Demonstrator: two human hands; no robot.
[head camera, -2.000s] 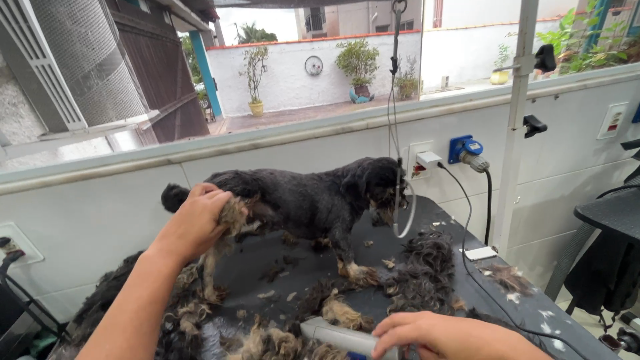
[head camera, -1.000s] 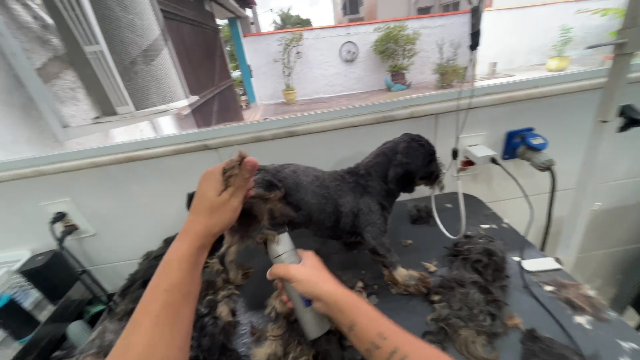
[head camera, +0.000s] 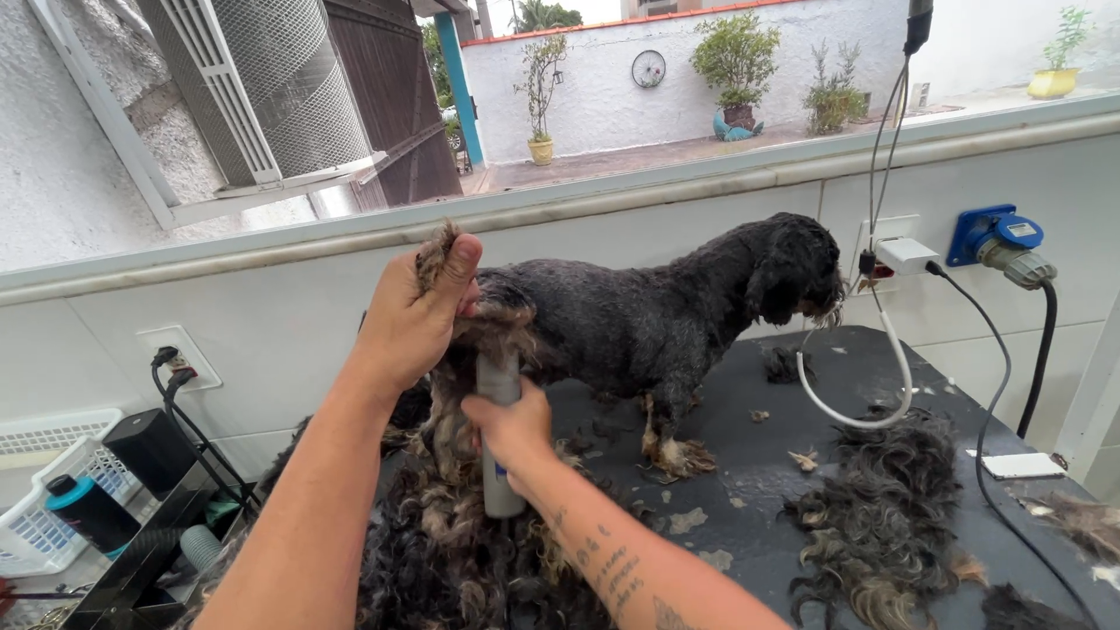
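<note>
A black dog with tan paws (head camera: 612, 315) stands on a dark grooming table (head camera: 744, 525), its head to the right. My left hand (head camera: 424, 302) grips a raised hind leg of the dog, with tan fur showing above the fist. Below it, my right hand (head camera: 516, 429) holds grey electric hair clippers (head camera: 500, 490) upright. The top of the clippers meets the fur under the raised leg, so the blade is hidden. Cut black and tan hair (head camera: 420, 551) lies heaped beneath my hands, and another pile (head camera: 884, 516) is on the right.
A white grooming loop (head camera: 901, 394) hangs beside the dog's muzzle. A black cable (head camera: 997, 420) crosses the table's right side, near a white flat object (head camera: 1022, 465). At the left stand a white plastic basket (head camera: 52, 516) and a black bottle with a blue cap (head camera: 92, 516). A tiled wall (head camera: 289, 359) runs behind.
My right hand has brought the clippers from the table's near edge up to the dog's hind end and turned them upright. My left hand still holds the leg, now higher. The view has shifted.
</note>
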